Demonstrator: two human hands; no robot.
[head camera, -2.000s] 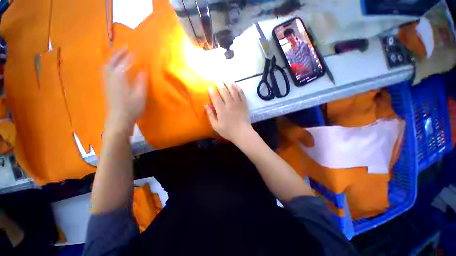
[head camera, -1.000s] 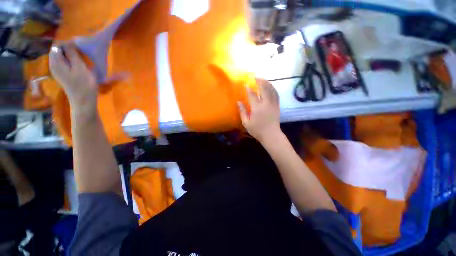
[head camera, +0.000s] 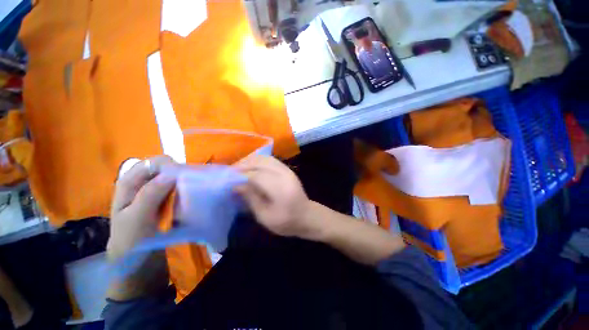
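Observation:
My left hand (head camera: 139, 200) and my right hand (head camera: 274, 193) hold a pale-backed orange piece (head camera: 210, 196) between them, above the table's front edge and close to my body. The piece is folded or bent, with its pale side mostly showing, and it is blurred. Large orange panels (head camera: 123, 109) lie flat on the white table behind my hands. The sewing machine's needle area (head camera: 284, 35) is beyond them, beside a bright lamp glow. My left fingertips are partly hidden by the piece.
Black-handled shears (head camera: 345, 87), a phone (head camera: 371, 58) and a short dark tool (head camera: 431, 46) lie on the table at right. A switch box (head camera: 485, 51) is at the far right edge. A blue basket (head camera: 526, 238) beside my lap holds orange and pale pieces. An arm (head camera: 13, 300) shows at lower left.
My left hand came from the cloth at far left to the middle with a pale-backed piece. My right hand left the cloth by the lamp and took the piece too. The view shifted.

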